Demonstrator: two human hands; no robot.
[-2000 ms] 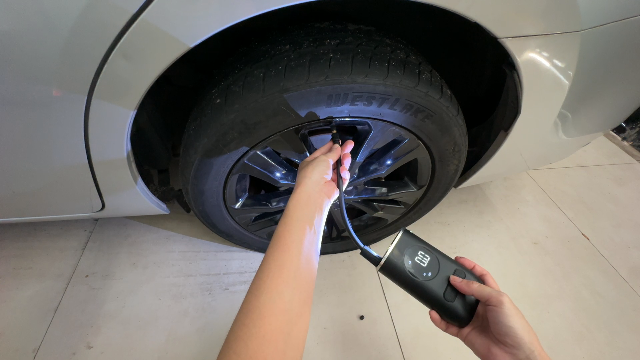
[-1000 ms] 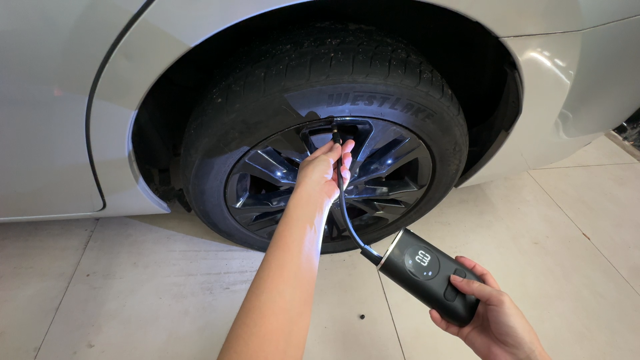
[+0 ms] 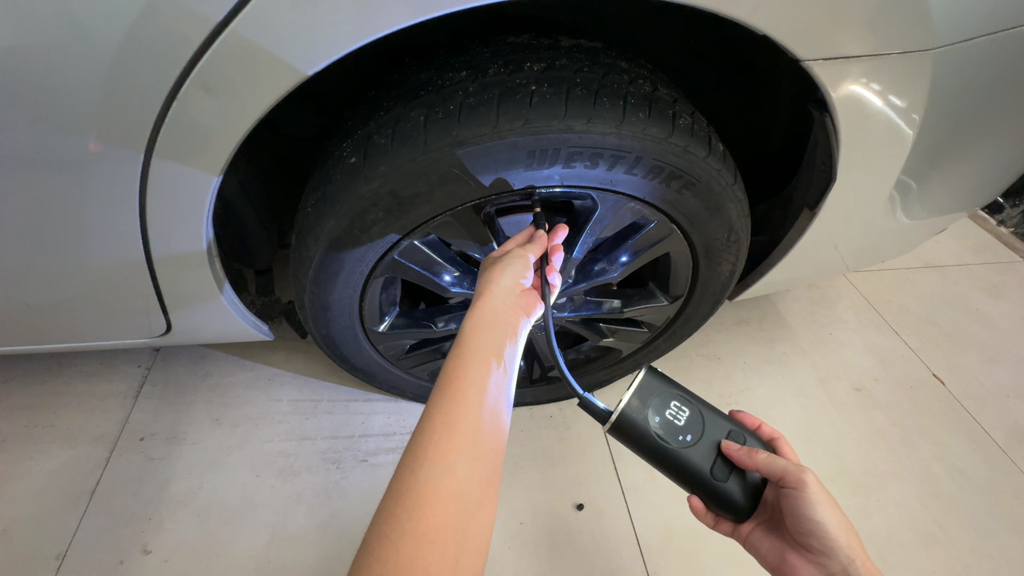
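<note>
With its fingertips, my left hand point(image 3: 524, 268) grips the end fitting of a black air hose point(image 3: 558, 352) at the tire valve point(image 3: 537, 203), near the top of the wheel rim. Whether the fitting is threaded on cannot be told. The hose runs down to a black handheld tire inflator point(image 3: 680, 440) with a lit display. My right hand point(image 3: 788, 488) holds the inflator's lower end, its thumb on the button area. Behind my left hand is a dark alloy wheel point(image 3: 624, 276) with a black tire point(image 3: 448, 172).
The pale car's body panel point(image 3: 880, 144) and wheel arch surround the tire. A door edge point(image 3: 156, 176) runs down at the left. On the tiled floor point(image 3: 264, 456) lies a small black cap-like piece point(image 3: 580, 507), below the wheel.
</note>
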